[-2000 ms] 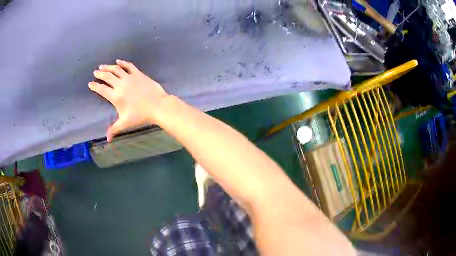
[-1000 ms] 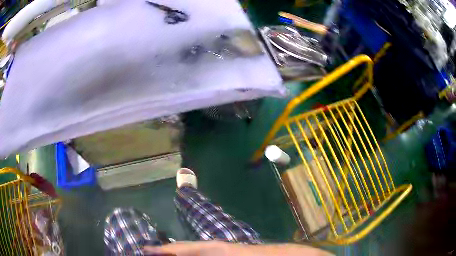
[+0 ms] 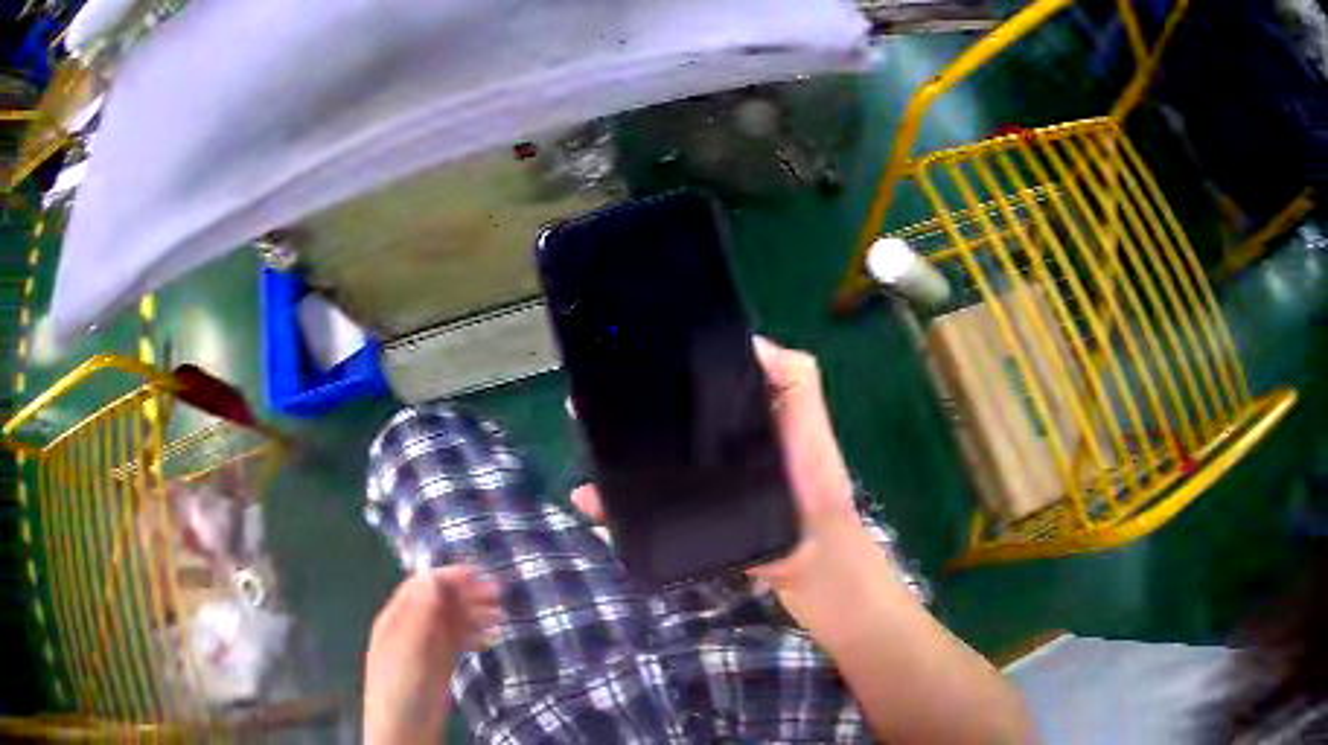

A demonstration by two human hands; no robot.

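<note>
A black smartphone (image 3: 670,386) is held upright above the lap, its screen dark. My right hand (image 3: 801,459) is shut on it, with the thumb along its right edge and fingertips showing at its left edge; the rest of the fingers are hidden behind it. My left hand (image 3: 444,611) is over the left side of the plaid trousers (image 3: 583,640), lower left of the phone and apart from it. It is blurred, its fingers look curled, and I cannot tell whether it holds anything.
A pale covered worktable (image 3: 437,88) spans the top. A blue bin (image 3: 313,349) and a beige box (image 3: 452,248) are under its edge. A yellow trolley (image 3: 1092,320) with a brown block (image 3: 1005,393) and white cylinder (image 3: 906,271) is right. Another yellow trolley (image 3: 102,480) holds bagged goods (image 3: 226,640).
The phone has come into view, held in my right hand. My left hand has appeared over the lap. The view has shifted down, so the table sits higher and its scissors are out of view.
</note>
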